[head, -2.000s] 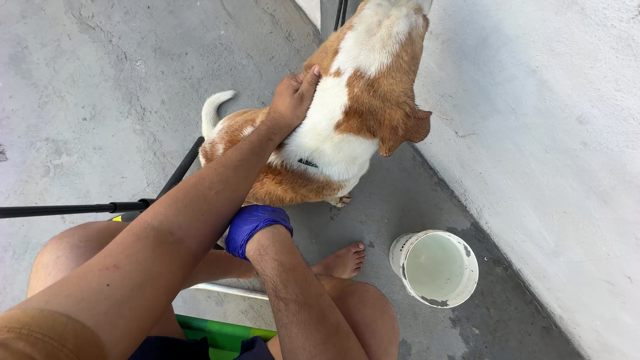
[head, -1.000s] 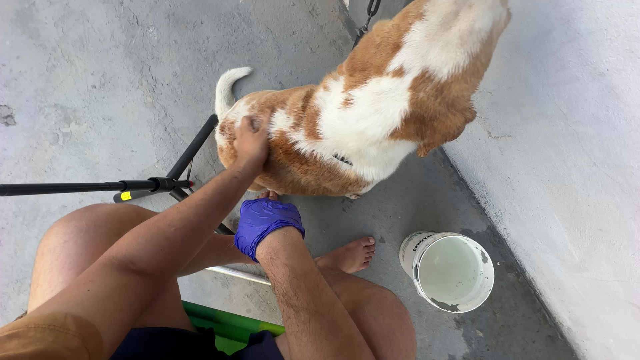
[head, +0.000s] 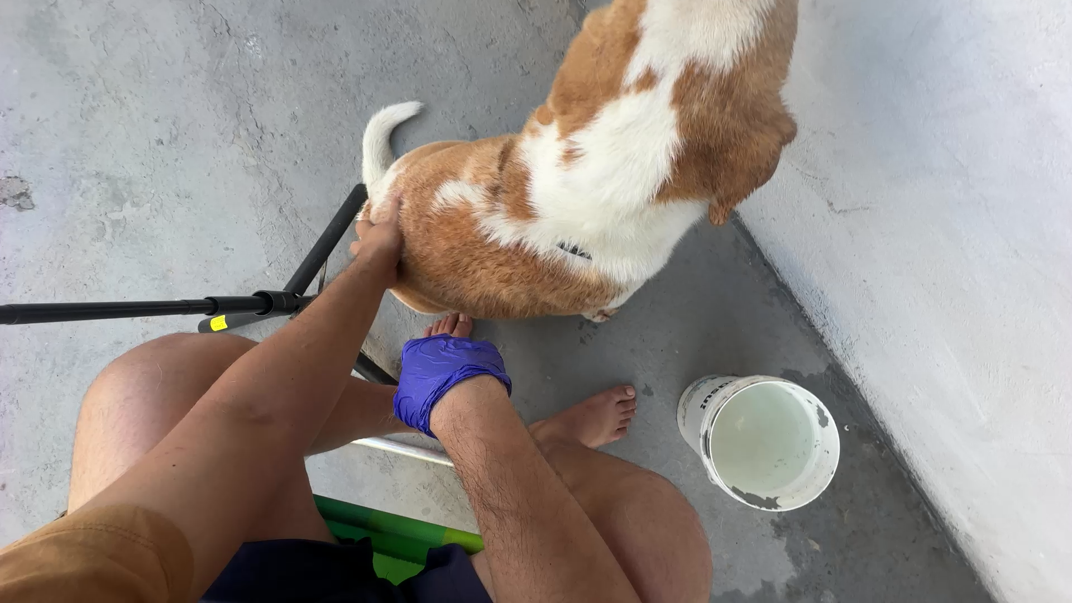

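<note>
A brown and white dog is on the concrete floor, facing away toward the top right, its white tail curled. My bare left hand rests on the dog's rump near the base of the tail, its fingers partly hidden. In a purple disposable glove, my right hand is below the dog's belly side, over my foot; its fingers are hidden, so whether it holds anything cannot be told. A small dark mark or object lies on the white fur of the dog's side.
A white plastic bucket of cloudy liquid stands at the right, near a white wall. Black tubular stand legs and a pole are at the left. I sit on a green seat, my bare feet on the floor.
My left hand has moved from the dog's upper back down to its rump by the tail. The gloved hand, earlier close against the dog's side, is now a little apart from it.
</note>
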